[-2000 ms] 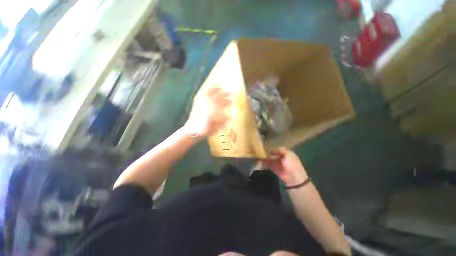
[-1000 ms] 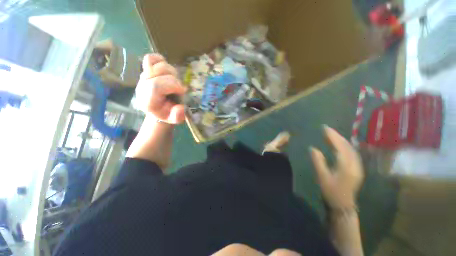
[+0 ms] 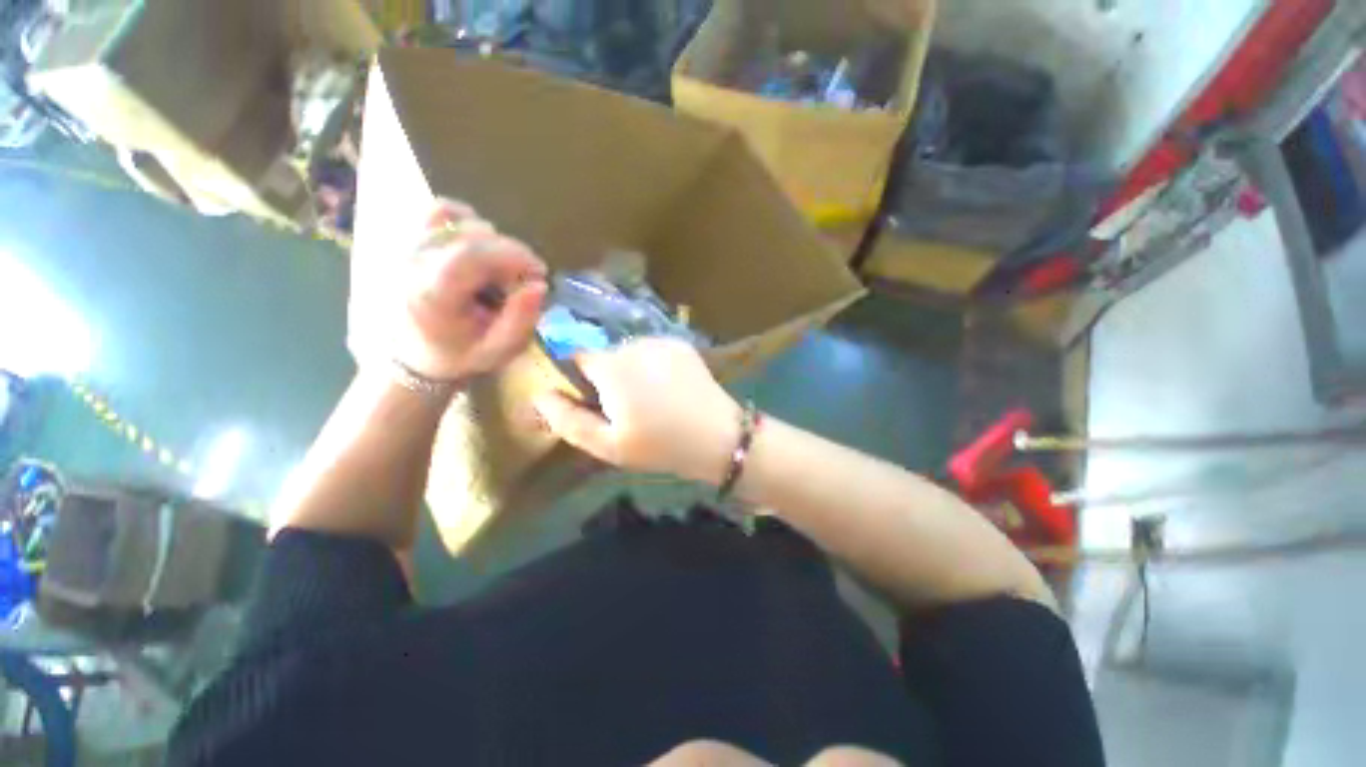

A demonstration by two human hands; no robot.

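Note:
An open brown cardboard box (image 3: 524,158) is in front of me, tilted. Pale and blue scraps (image 3: 577,322) lie inside it, partly hidden behind my hands. My left hand (image 3: 468,295) is closed on the box's near rim at the left. My right hand (image 3: 647,402) grips the same near edge just to the right of it, close to the left hand.
Another open carton (image 3: 172,105) is at the upper left. A carton holding scraps (image 3: 794,143) and a dark-filled bag (image 3: 989,173) are behind the box. A red item (image 3: 1011,483) is at right by a white surface (image 3: 1198,599). A brown box (image 3: 113,555) is at lower left.
My right hand was off the box and open; it now holds the near edge beside my left hand. The view has turned, and other cartons now show behind the box.

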